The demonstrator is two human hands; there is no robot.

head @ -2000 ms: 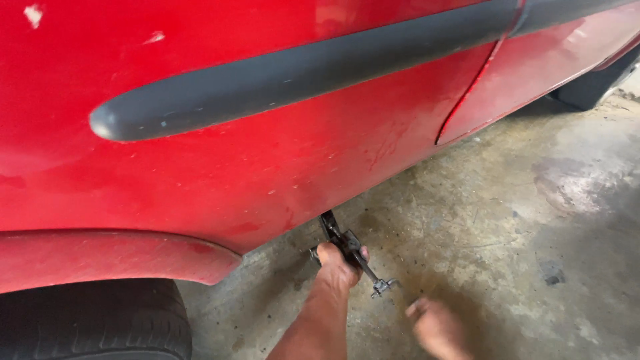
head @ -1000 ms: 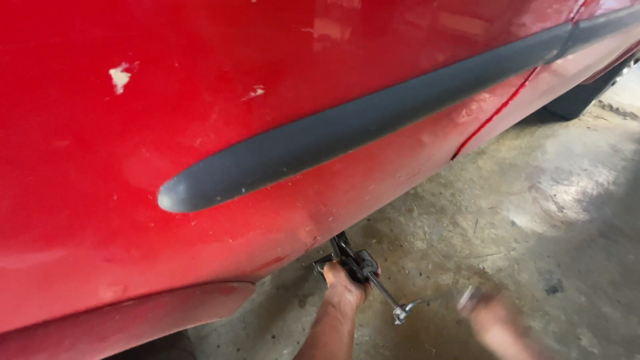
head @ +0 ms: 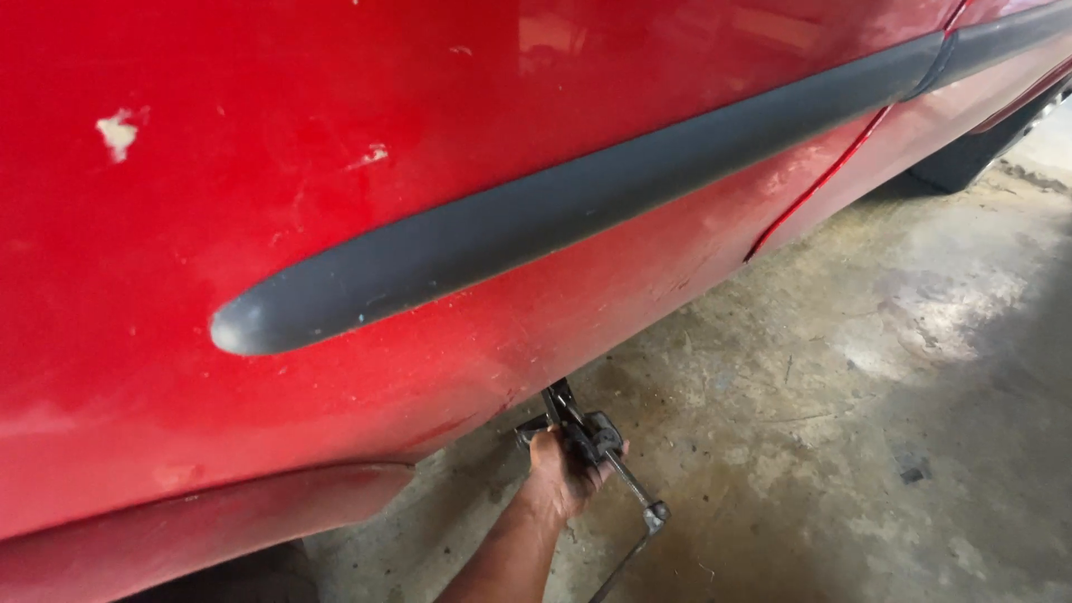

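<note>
My left hand (head: 565, 477) grips a dark metal scissor jack (head: 582, 431) by its side, under the lower edge of the red car body (head: 469, 377). A screw rod sticks out of the jack toward the lower right. At its end a joint connects it to a thin metal crank handle (head: 624, 565), which runs down past the bottom edge of the view. My right hand is out of view. The jack's upper end is hidden beneath the car's sill.
A dark grey side moulding (head: 578, 209) crosses the car body. Part of a dark tyre (head: 243, 578) shows under the wheel arch at lower left. A black mud flap (head: 955, 167) hangs at upper right. The stained concrete floor (head: 804, 402) lies beside the car.
My right hand, blurred near the crank in both earlier frames, has left the view. The crank handle now points down. My left hand stays on the jack.
</note>
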